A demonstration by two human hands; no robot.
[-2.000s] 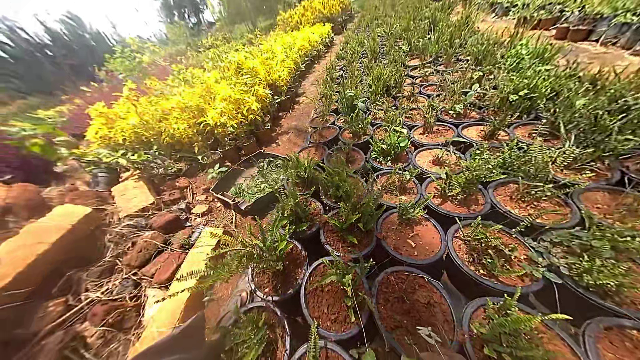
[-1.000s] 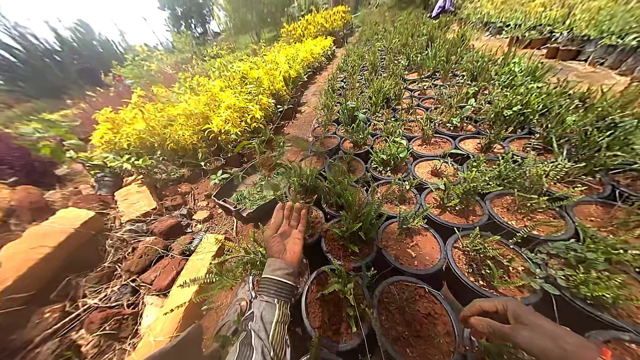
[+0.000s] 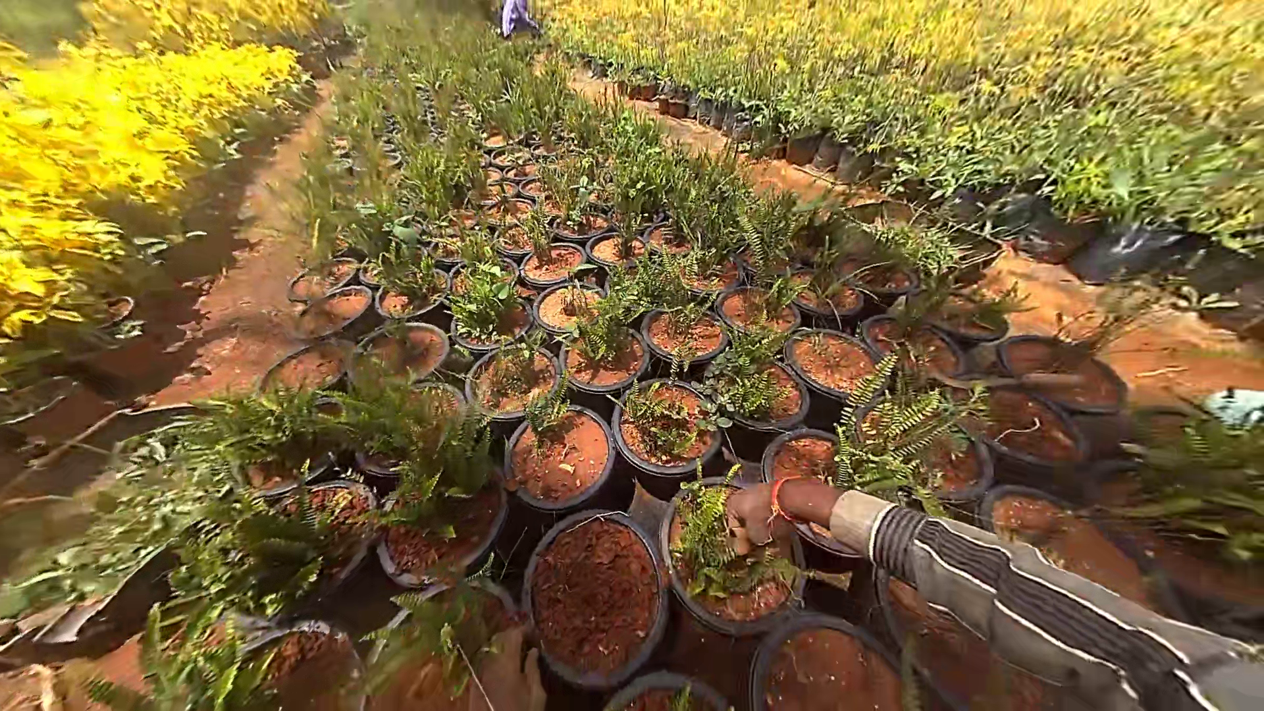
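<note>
My right hand (image 3: 755, 515), with an orange-red thread at the wrist and a striped sleeve, reaches down into a black plastic pot (image 3: 681, 602) of reddish soil. Its fingers are at the base of a small green fern (image 3: 706, 533) in that pot; the fingertips are partly hidden, so whether they grip the stems is unclear. Just left stands a black pot with bare red soil (image 3: 595, 597) and no plant. Behind the hand, a pot holds a low leafy plant (image 3: 667, 420). My left hand is out of the frame.
Rows of black pots with ferns crowd the ground around the hand. Yellow-leaved plants (image 3: 89, 148) line the left beyond a red dirt path (image 3: 247, 267). Bagged seedlings (image 3: 810, 148) stand at the right. A person in light purple (image 3: 515, 16) is far off.
The view has swung to the right. My left hand, visible one second ago, is out of view. My right hand, earlier above the pots, is now down at a fern in a pot.
</note>
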